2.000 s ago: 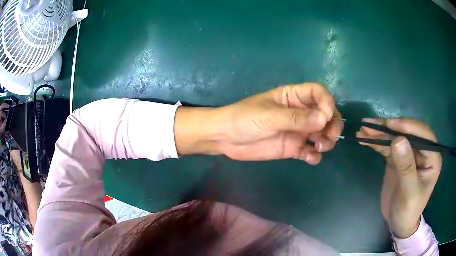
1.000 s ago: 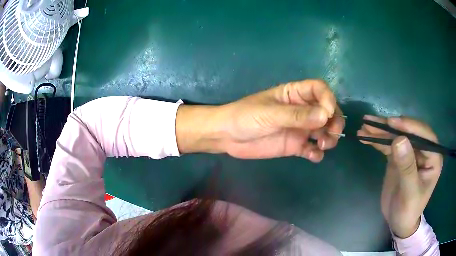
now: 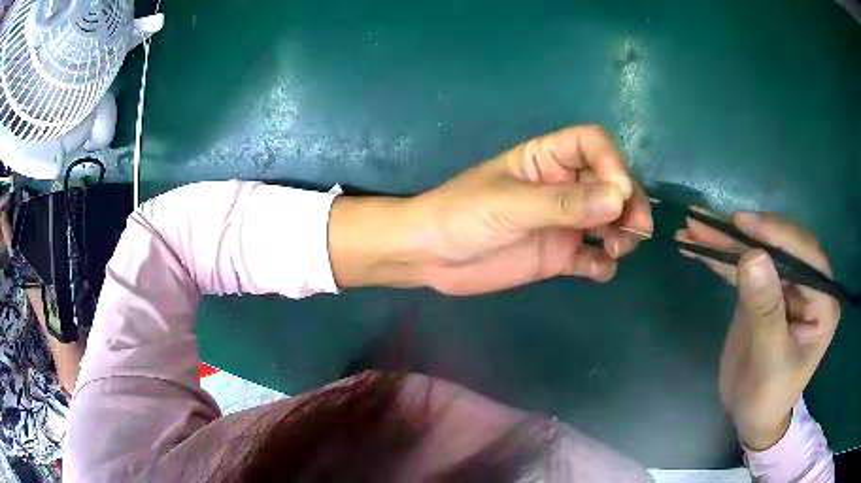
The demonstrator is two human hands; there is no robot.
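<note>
My left hand (image 3: 529, 212) is over the middle of the green mat (image 3: 378, 94), with its fingers pinched together and pointing right. A small part with thin pale ends (image 3: 637, 231) sticks out past its fingertips; the rest is hidden by the fingers, so its shape cannot be told. My right hand (image 3: 779, 321), at the right, holds the black tweezers (image 3: 774, 260). The two prongs are apart, point left toward the left fingertips and hold nothing. A short gap lies between the prong tips and the small part.
A white desk fan (image 3: 66, 75) stands at the upper left. A black bag or box (image 3: 94, 250) with a strap is at the left edge. Another person's arm and patterned clothing (image 3: 38, 406) show at the lower left. A red and white item (image 3: 236, 387) lies by my left elbow.
My left hand and the small part have moved slightly up in the picture. The tweezer tips have tilted and shifted a little; the prongs are still apart.
</note>
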